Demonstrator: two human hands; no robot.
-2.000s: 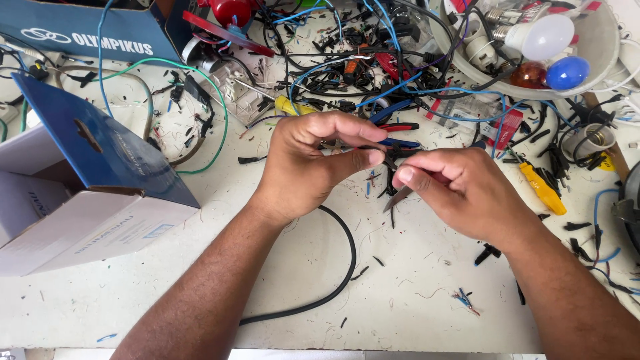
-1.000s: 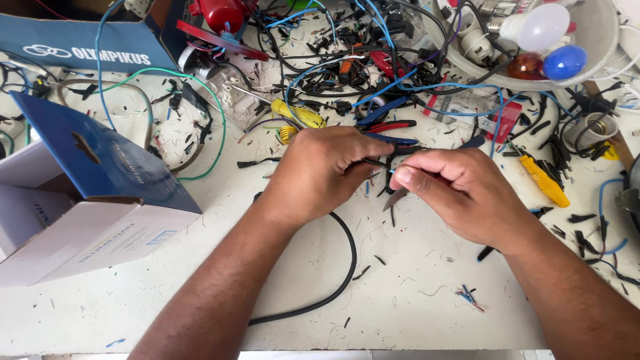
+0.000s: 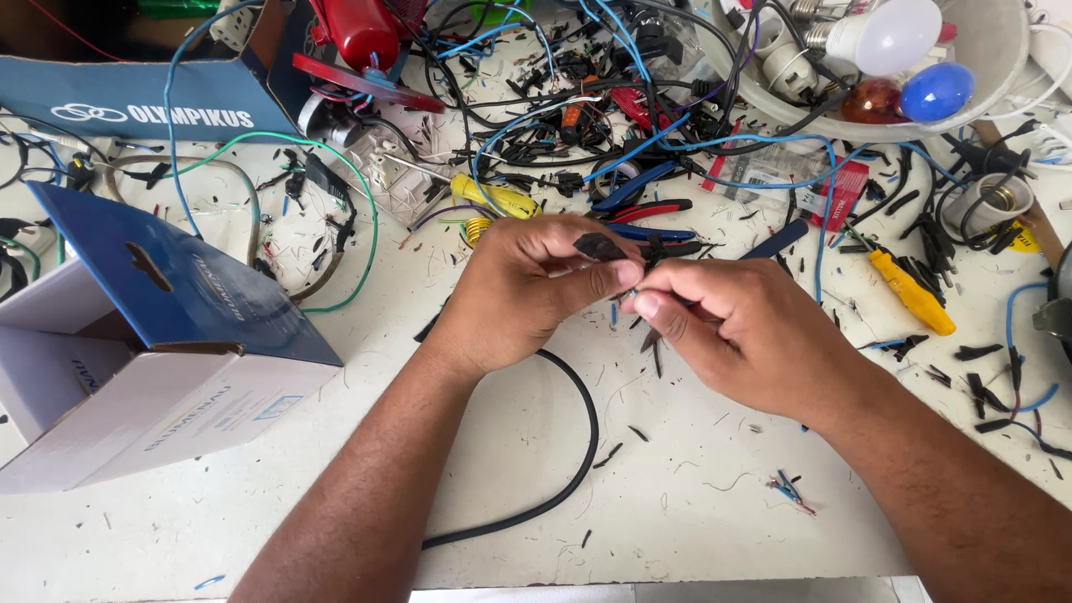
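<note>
My left hand (image 3: 544, 289) pinches a piece of black material (image 3: 600, 246), perhaps tape or stripped sheath, between thumb and fingers. Against its fingertips, my right hand (image 3: 737, 331) pinches a small wire end (image 3: 633, 293) with a little blue showing. What lies inside both grips is mostly hidden. A thick black cable (image 3: 593, 419) curves over the white table below my left hand. A blade tip (image 3: 650, 339) shows under my right fingers. Just beyond the hands lie red-and-blue-handled pliers (image 3: 649, 209) and a yellow-handled screwdriver (image 3: 494, 197).
An open blue and white box (image 3: 193, 293) stands at left, a dark blue shoebox (image 3: 151, 109) behind it. Tangled wires and black scraps cover the back. A bowl (image 3: 997, 100) holds light bulbs and sockets. At right lie a second yellow-handled screwdriver (image 3: 911, 291) and a lamp socket (image 3: 988, 203).
My left hand has turned and its fingers have closed in from the raised pose of two seconds ago. The black piece now shows above its thumb. My right hand stays nearly in place.
</note>
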